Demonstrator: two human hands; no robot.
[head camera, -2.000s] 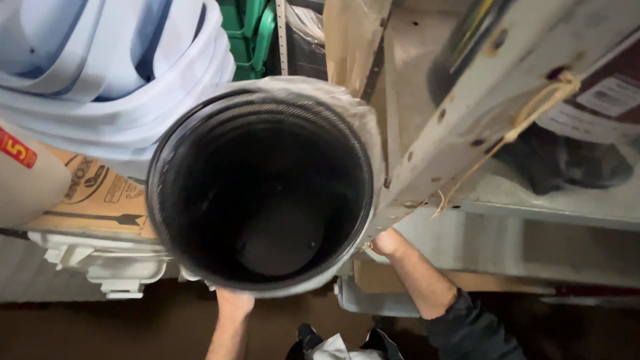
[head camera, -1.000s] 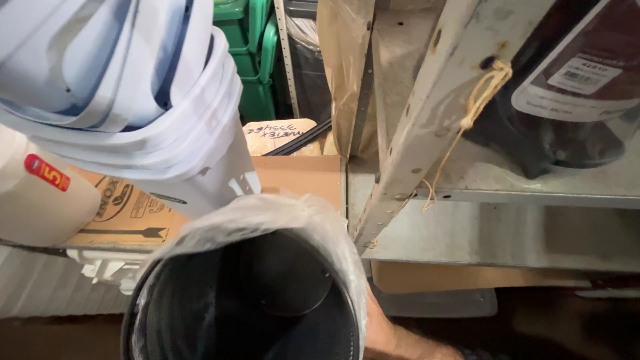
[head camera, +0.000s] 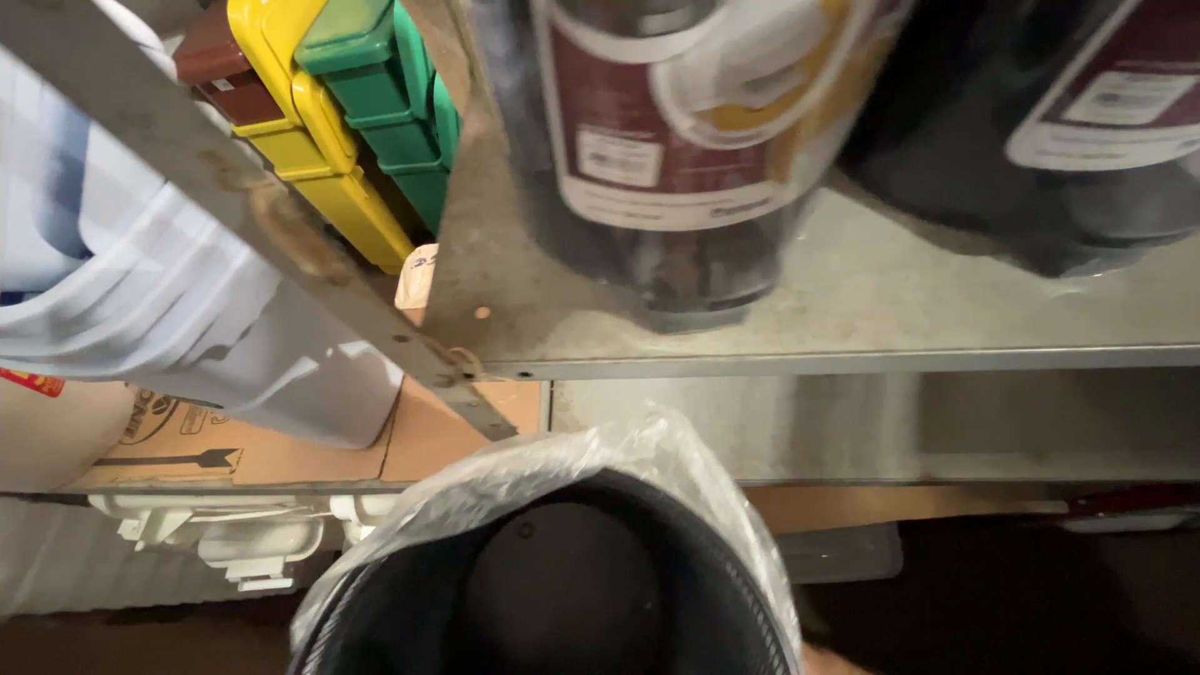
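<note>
A round black bin (head camera: 562, 591) with clear plastic wrap (head camera: 647, 450) around its outside fills the bottom middle of the head view, its open mouth facing me. Only a small, blurred part of my right hand (head camera: 830, 661) shows, against the bin's right side at the bottom edge; its fingers are hidden. My left hand is out of the frame. Just beyond the bin's rim lies the lower metal shelf (head camera: 675, 412).
Large dark labelled containers (head camera: 656, 253) stand on the upper metal shelf (head camera: 937, 309). A slanted metal upright (head camera: 375, 319) crosses the left side. Stacked pale bins (head camera: 187, 309), a cardboard box (head camera: 281, 459), yellow bins (head camera: 347, 206) and green bins (head camera: 403, 141) are beyond it.
The view has swung right along the shelving. The bin sits lower in view than two seconds ago, when both my hands showed at it. My left hand has left the view.
</note>
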